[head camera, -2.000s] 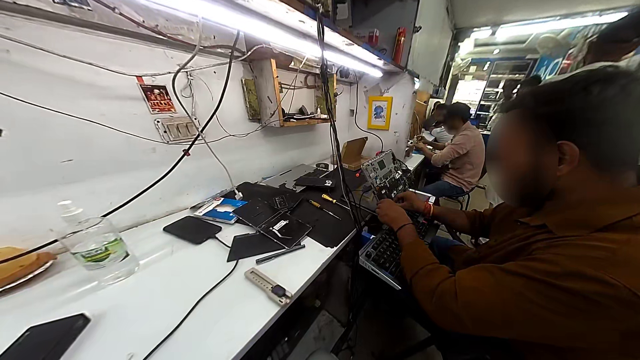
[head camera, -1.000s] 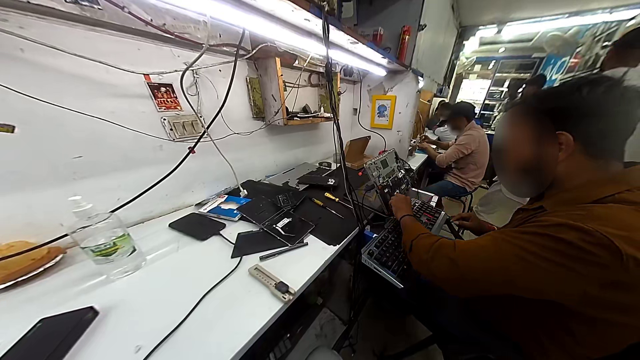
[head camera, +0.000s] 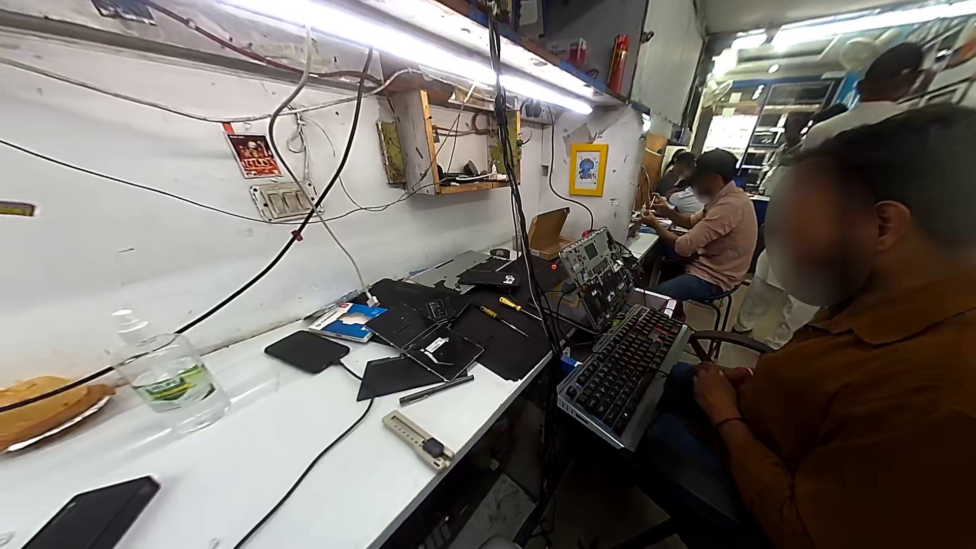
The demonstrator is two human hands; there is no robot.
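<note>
Neither my left hand nor my right hand shows in the head view. The white bench before me bears a beige utility knife (head camera: 418,440), a dark pen-like tool (head camera: 435,390) and black laptop parts (head camera: 425,341). Two yellow-handled screwdrivers (head camera: 503,321) lie on a black panel farther back. A black square device (head camera: 307,351) with a cable sits left of them. At the right a seated co-worker in a brown shirt has both hands in the lap, beside a backlit keyboard (head camera: 627,371). An opened laptop chassis (head camera: 597,276) stands tilted behind the keyboard.
A clear spray bottle (head camera: 178,386) and a plate of food (head camera: 52,409) stand at the left, with a black phone-like device (head camera: 93,516) at the near edge. Black cables (head camera: 506,152) hang by the bench's right edge. More people are at the back right.
The co-worker's hands were at the laptop chassis and keyboard two seconds ago; now they rest together in the lap. The keyboard is more fully in sight. The things on the bench have not moved.
</note>
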